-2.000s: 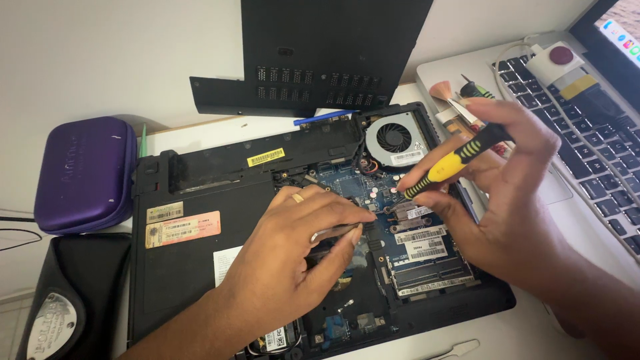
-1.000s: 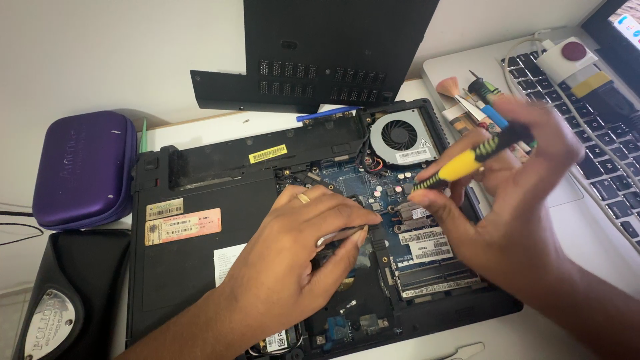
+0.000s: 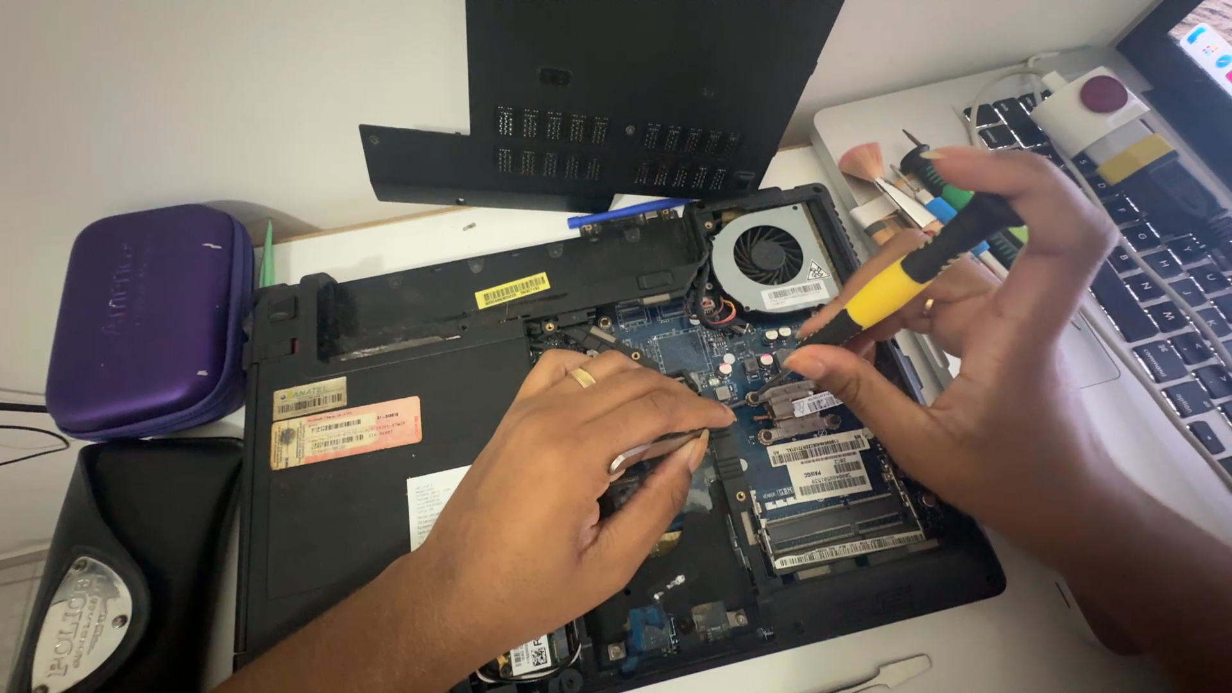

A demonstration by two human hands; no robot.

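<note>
A black laptop base [image 3: 346, 510] lies underside up, its blue motherboard [image 3: 674, 337] and round cooling fan [image 3: 768, 256] exposed. My left hand [image 3: 587, 481] pinches a thin metal tool [image 3: 659, 449], perhaps tweezers, over the board; the tip is hidden by my fingers. My right hand [image 3: 1001, 318] holds a yellow-and-black screwdriver [image 3: 895, 281] at a slant, its shaft pointing down at the upper left corner of a metal heat-sink bracket [image 3: 794, 409]. Whether the tip touches a screw cannot be told. Below the bracket sits a RAM module [image 3: 828, 529].
Behind, a black bottom cover [image 3: 626, 96] leans on the wall, with a blue pry tool [image 3: 630, 212] before it. A purple zip case [image 3: 149, 318] and a black pouch [image 3: 144, 549] stand left. A second laptop [image 3: 1155, 318] carrying brushes [image 3: 863, 162] lies right. A metal spatula [image 3: 890, 674] lies in front.
The screwdriver has stayed in my right hand, whose fingers have shifted and opened out around the handle. My left hand has hardly moved.
</note>
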